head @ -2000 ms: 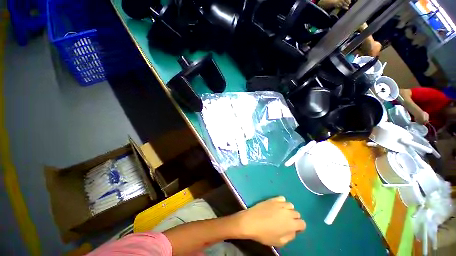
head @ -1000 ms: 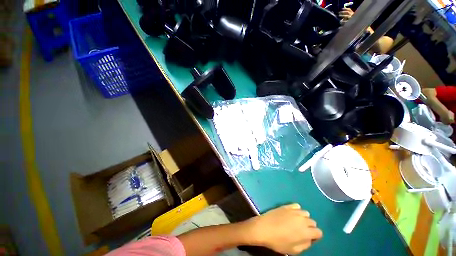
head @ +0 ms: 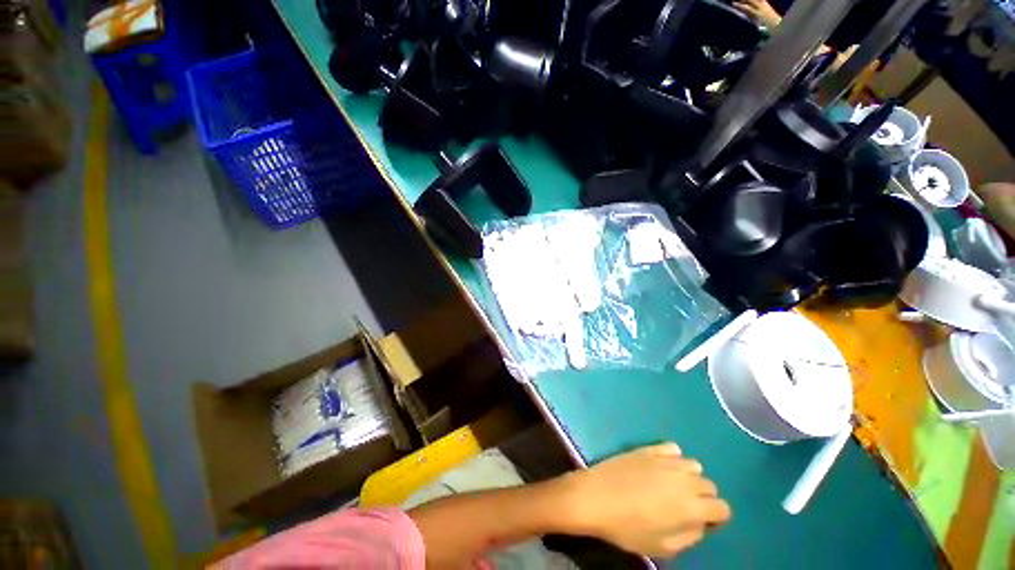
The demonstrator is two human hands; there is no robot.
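Observation:
My left hand (head: 657, 501) is curled with the knuckles up at the near edge of the green bench (head: 623, 429). Nothing shows in it; the palm side is hidden. My right hand is out of the picture. A white round reel body (head: 779, 379) lies in front of my left hand, not touching it. It has a dark centre hole, a thin dark line over its face and slim white arms sticking out at two sides. A clear plastic bag (head: 657, 317) with white parts lies to its left.
Glossy black parts (head: 746, 217) are piled behind the bag around a metal post (head: 768, 84). More white reels (head: 974, 367) lie at right on an orange-green board (head: 885, 367). An open carton (head: 239, 445) and blue basket (head: 273, 167) stand on the floor.
The view has shifted, so the bench things and floor items appear further right. My left hand stays curled at the bench edge. The reel has not clearly moved on the bench.

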